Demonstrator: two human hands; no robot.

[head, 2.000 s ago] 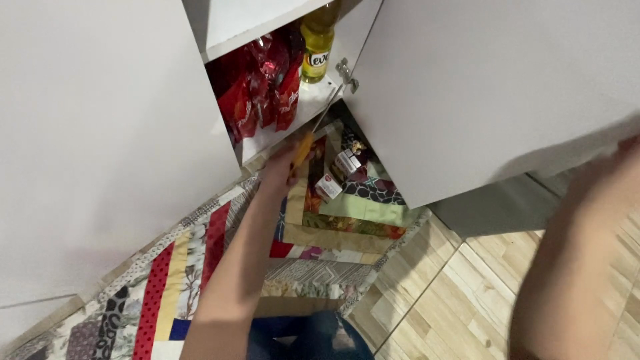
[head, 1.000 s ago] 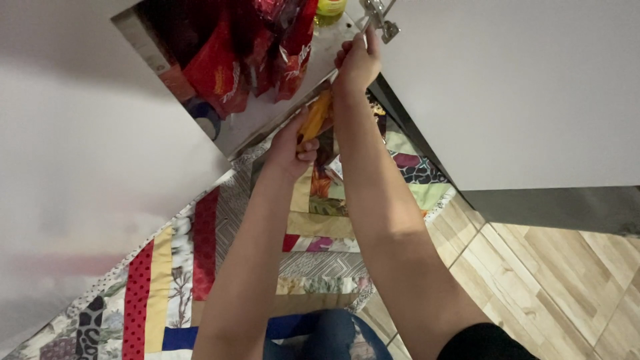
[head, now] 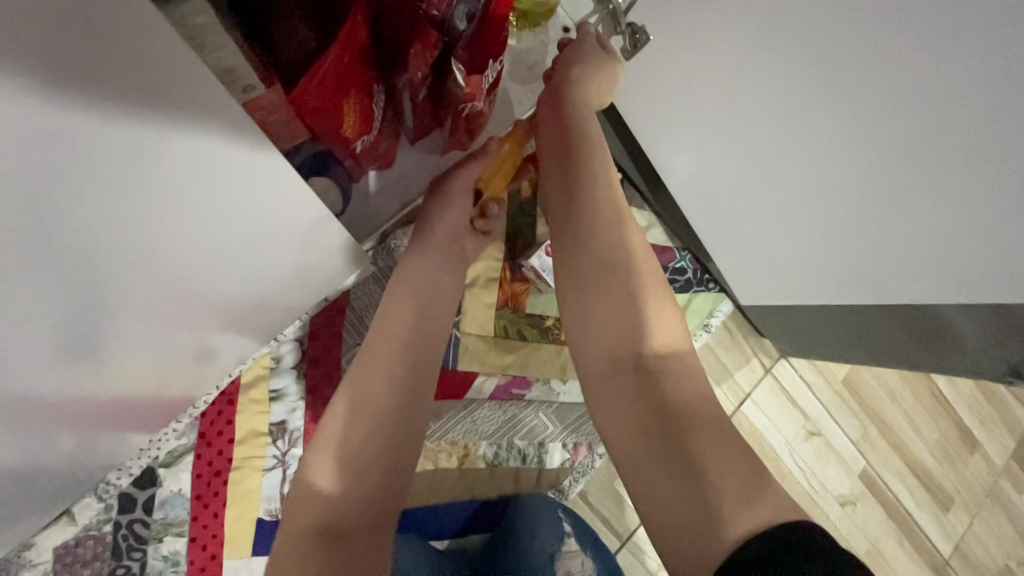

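Note:
My left hand (head: 472, 196) is closed around the orange handle (head: 506, 160) of a tool, likely a screwdriver, whose far end is hidden by my right wrist. At the top, my right hand (head: 588, 68) has its fingers at the metal cabinet hinge (head: 624, 24), on the edge of the cabinet floor. Whether those fingers grip the hinge or the tool's shaft cannot be told. The white cabinet door (head: 816, 144) stands open to the right of the hinge.
Red plastic packages (head: 352, 112) and the base of a yellow bottle (head: 532, 12) stand inside the cabinet. Below lies a patchwork rug (head: 512, 420) with a small white box (head: 541, 266) on it, partly behind my right forearm. Wood-look floor tiles (head: 864, 448) are at the right.
My right hand has come from the far right, by the door, to the hinge. My left hand keeps hold of the orange handle. The view has moved closer to the cabinet.

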